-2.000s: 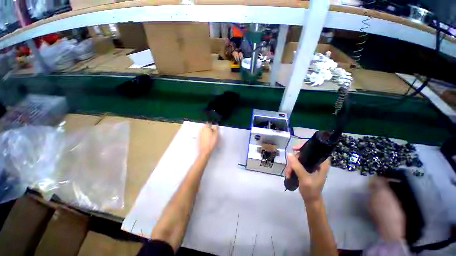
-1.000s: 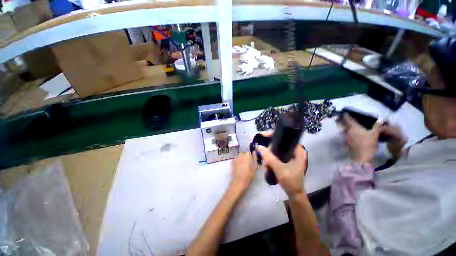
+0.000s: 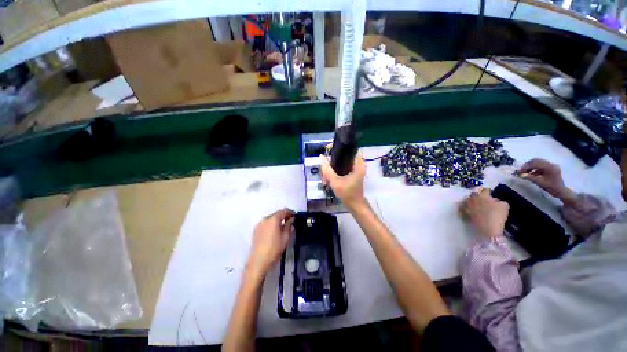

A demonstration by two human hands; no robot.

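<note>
A black device housing (image 3: 323, 275), open side up, lies lengthwise on the white sheet (image 3: 206, 240) in front of me. It has a pale round spot and fittings inside. My left hand (image 3: 273, 237) holds its upper left edge, fingertips at the corner. My right hand (image 3: 346, 180) is closed around the black electric screwdriver (image 3: 345, 148), held upright over the screw feeder (image 3: 316, 165) just beyond the housing. The driver and hand hide part of the feeder, and the driver tip cannot be made out clearly.
A heap of small metal-and-black components (image 3: 447, 163) lies right of the feeder. At right a neighbouring person's hands (image 3: 489, 214) work at another black housing (image 3: 529, 223). A clear plastic bag (image 3: 86, 258) lies left. Dark shapes (image 3: 229, 135) sit on the green belt (image 3: 172, 148). A cable (image 3: 440, 84) loops above.
The housing now lies flat before me, my left hand at its upper left edge. My right hand has moved the screwdriver left to the feeder. The neighbour's housing has come down onto the sheet.
</note>
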